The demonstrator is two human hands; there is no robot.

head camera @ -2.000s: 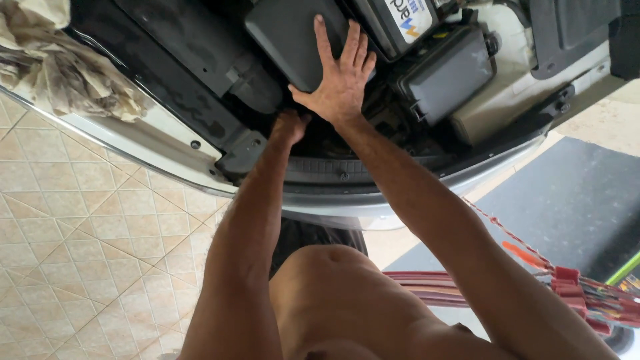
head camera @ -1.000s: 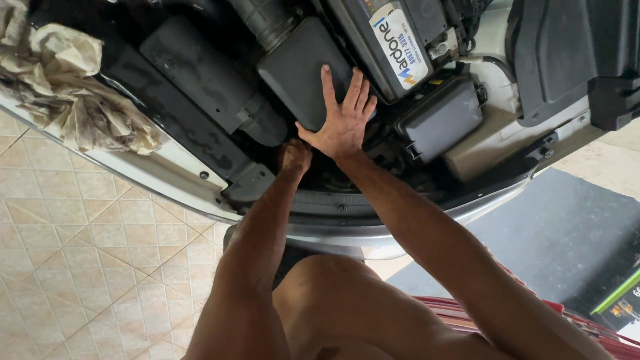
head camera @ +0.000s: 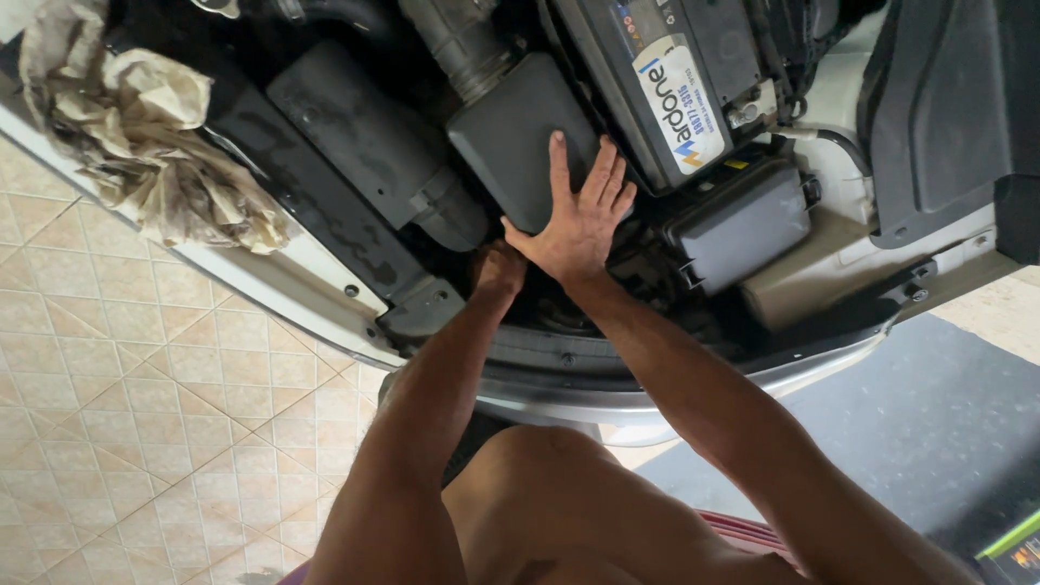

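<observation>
My right hand (head camera: 581,215) rests with spread fingers on the black plastic air filter housing (head camera: 524,122) in the car's engine bay. Just left of it, my left hand (head camera: 500,264) reaches down between that housing and a black plastic intake duct (head camera: 366,146); its fingers are hidden, so what they touch cannot be seen. A ribbed air hose (head camera: 459,49) joins the housing at its upper side. The car battery (head camera: 650,89), which bears a printed label, sits to the right of the housing.
A crumpled, stained cloth (head camera: 162,154) lies over the front edge of the bay at left. A lidded black box (head camera: 739,227) sits below the battery. The front crossmember (head camera: 561,357) runs under my forearms. Tiled floor (head camera: 162,390) shows at left, a grey mat (head camera: 918,406) at right.
Both hands keep about the same places, the right on the housing and the left down beside it. The view has shifted over the engine bay.
</observation>
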